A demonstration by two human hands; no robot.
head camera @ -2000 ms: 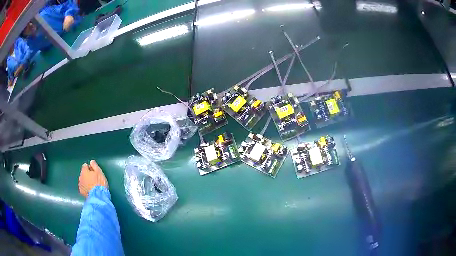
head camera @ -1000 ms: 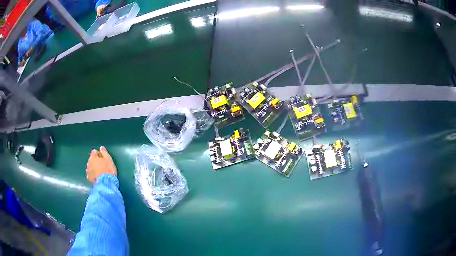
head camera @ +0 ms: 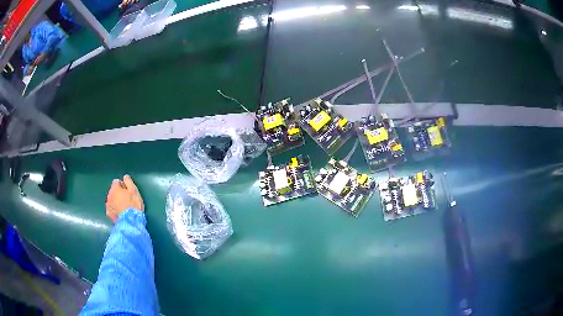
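My left hand (head camera: 125, 197), bare with a light blue sleeve, rests on the green bench at the left; its fingers look curled, and whether anything is under them is hidden. Right of it lie two crumpled clear plastic bags (head camera: 199, 216) with dark contents. Several power supply boards (head camera: 286, 181) lie in two rows at the centre, with yellow or whitish transformers (head camera: 376, 135). Thin grey wire leads (head camera: 375, 80) run from the upper boards over the pale rail. A black electric screwdriver (head camera: 457, 253) lies right of the boards. My right hand is not in view.
A dark curved object (head camera: 57, 179) lies at the far left of the bench. The pale metal rail (head camera: 163, 129) borders the dark green conveyor (head camera: 185, 74). Clear plastic trays (head camera: 143, 23) and people's blue sleeves (head camera: 43, 42) show at the upper left, behind a metal frame.
The view has shifted, so the bags, boards and screwdriver appear further right than two seconds ago. My left hand stays beside the bags, and the boards keep their layout.
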